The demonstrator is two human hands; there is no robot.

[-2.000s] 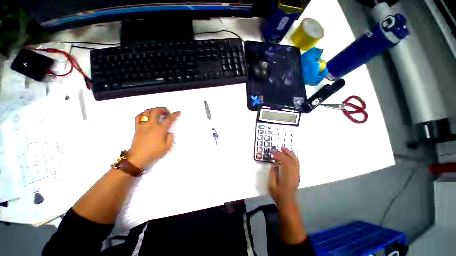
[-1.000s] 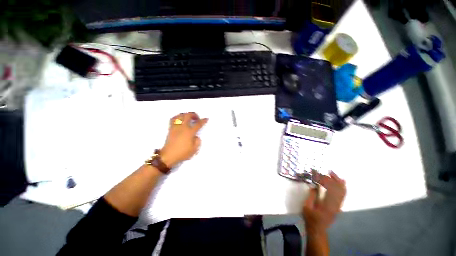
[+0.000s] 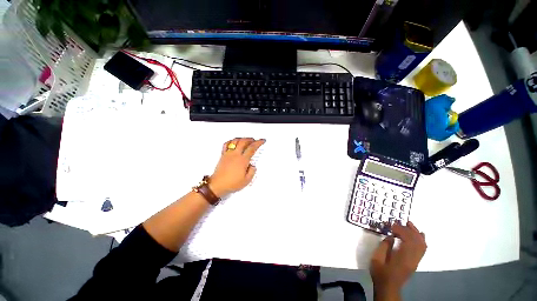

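My right hand (image 3: 400, 253) is at the lower edge of the silver-grey calculator (image 3: 384, 194), fingertips over its bottom keys. The calculator lies on the desk just below the mouse pad. My left hand (image 3: 235, 167) rests on a washed-out white paper sheet (image 3: 235, 223), index finger extended; it wears a gold ring and a bracelet. Whether it holds anything small is hidden. A slim pen (image 3: 300, 161) lies on the sheet between my hands, partly lost in the glare.
Keyboard (image 3: 271, 97) and monitor (image 3: 253, 20) stand behind. Mouse (image 3: 371, 111) sits on the mouse pad (image 3: 400, 141). Red-handled scissors (image 3: 486, 181), blue bottle (image 3: 491, 111), yellow roll (image 3: 436, 77) are right; phone (image 3: 129, 69), white basket (image 3: 65, 64) and dark cloth (image 3: 26, 170) left.
The view has shifted left, so the desk sits further right and the basket shows. My right hand has stayed at the calculator's lower keys; my left hand keeps its place on the sheet.
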